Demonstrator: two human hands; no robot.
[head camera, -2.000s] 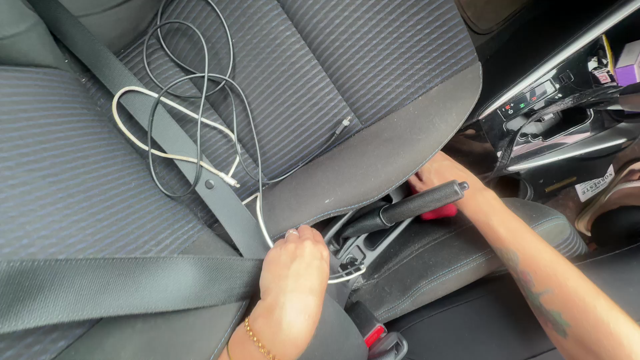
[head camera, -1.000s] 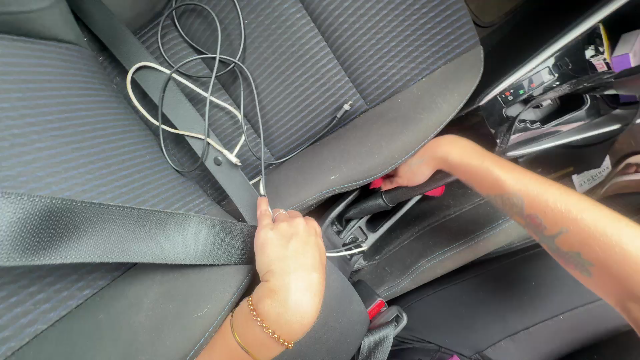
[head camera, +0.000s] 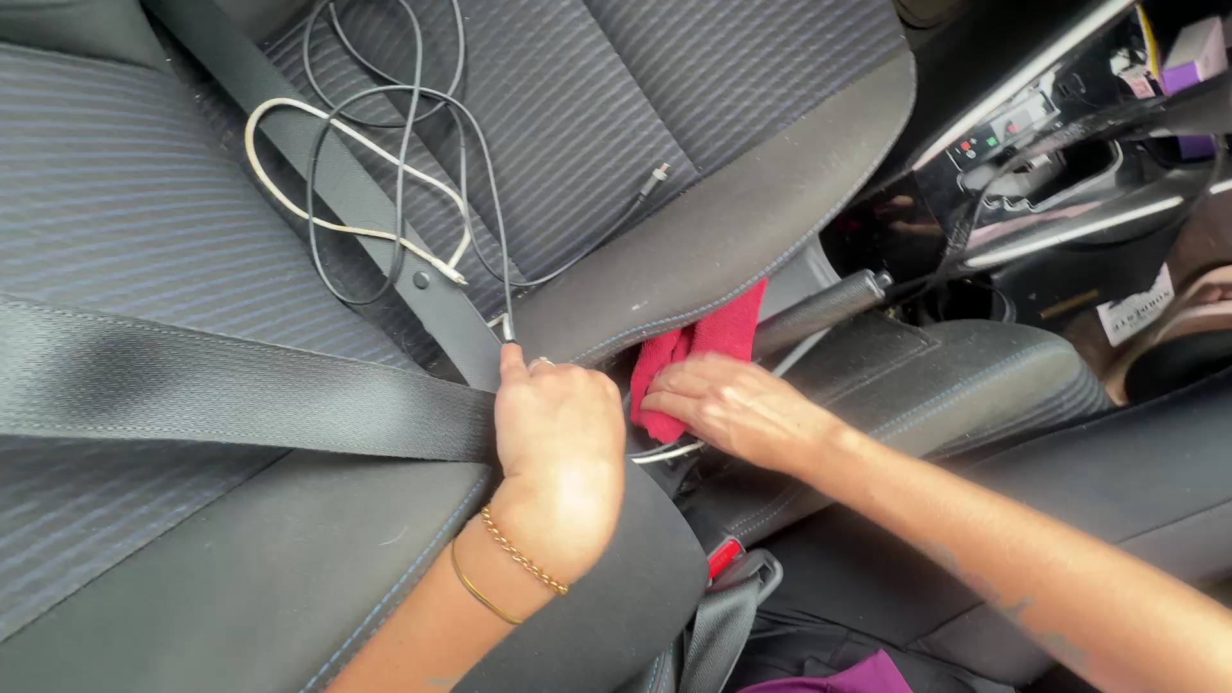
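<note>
My left hand (head camera: 561, 433), a ring on a finger and gold bracelets at the wrist, grips the ends of a black cable (head camera: 507, 241) and a white cable (head camera: 337, 227) beside the seat cushion. Both cables lie in loops over the striped car seat. My right hand (head camera: 722, 399) presses on a red cloth (head camera: 698, 342), which lies between the seat's edge and the handbrake lever (head camera: 828, 306). Part of the white cable passes just below the cloth.
A wide grey seat belt (head camera: 250, 385) stretches across the left side up to my left hand. A red-buttoned belt buckle (head camera: 727, 558) is at the lower middle. The centre console (head camera: 1039, 164) with small boxes is at upper right.
My right hand has come back from beside the handbrake lever towards my left hand, with the red cloth now in fuller view. My left hand has stayed near the cable ends.
</note>
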